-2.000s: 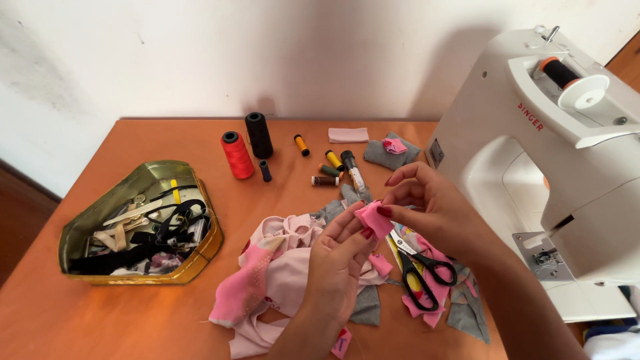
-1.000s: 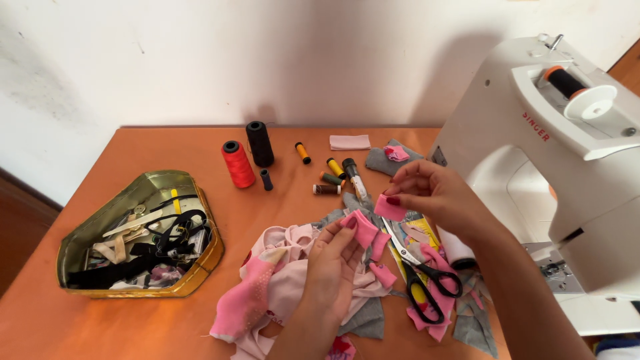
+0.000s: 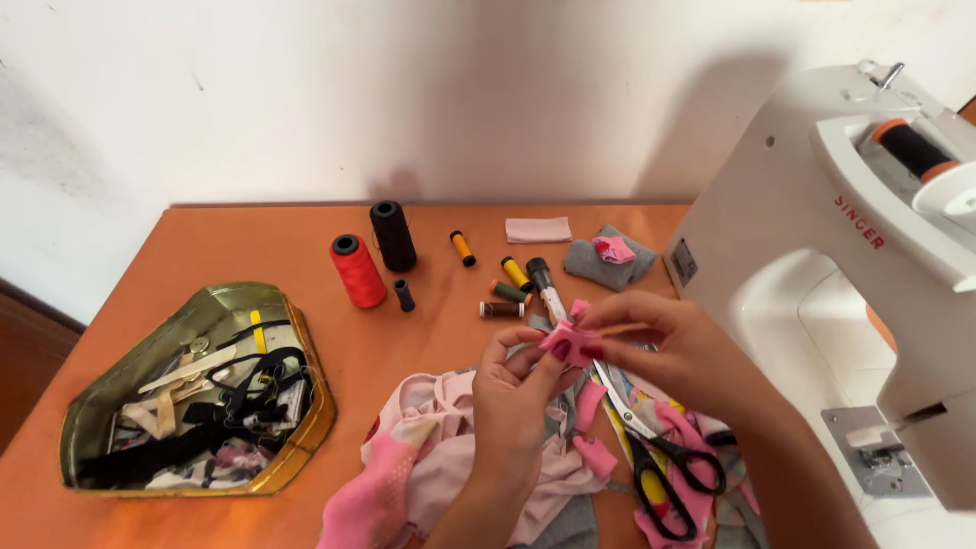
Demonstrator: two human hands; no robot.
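Pinched between the fingers of my left hand (image 3: pixel 511 396) is a small pink fabric piece (image 3: pixel 568 342). My right hand (image 3: pixel 671 351) grips the same pink fabric from the right, fingertips close to the left ones. Below them lie black-handled scissors (image 3: pixel 628 418), their blades pointing up under my hands. Two small pink scraps (image 3: pixel 589 406) rest left of the scissors. Pale pink garment fabric (image 3: pixel 450 457) is heaped below my left hand, and a brighter pink piece (image 3: pixel 370 488) lies at its left.
A Singer sewing machine (image 3: pixel 785 175) stands at the right. On the left sits a gold tin (image 3: pixel 316 427) holding straps and scraps. Red (image 3: pixel 358 274) and black thread cones (image 3: pixel 394 238), small spools (image 3: pixel 502 309) and a folded grey cloth (image 3: pixel 602 265) are farther back.
My right hand has come back to my left hand; one second ago the two were apart, each with pink fabric. Both now meet at the pink fabric.
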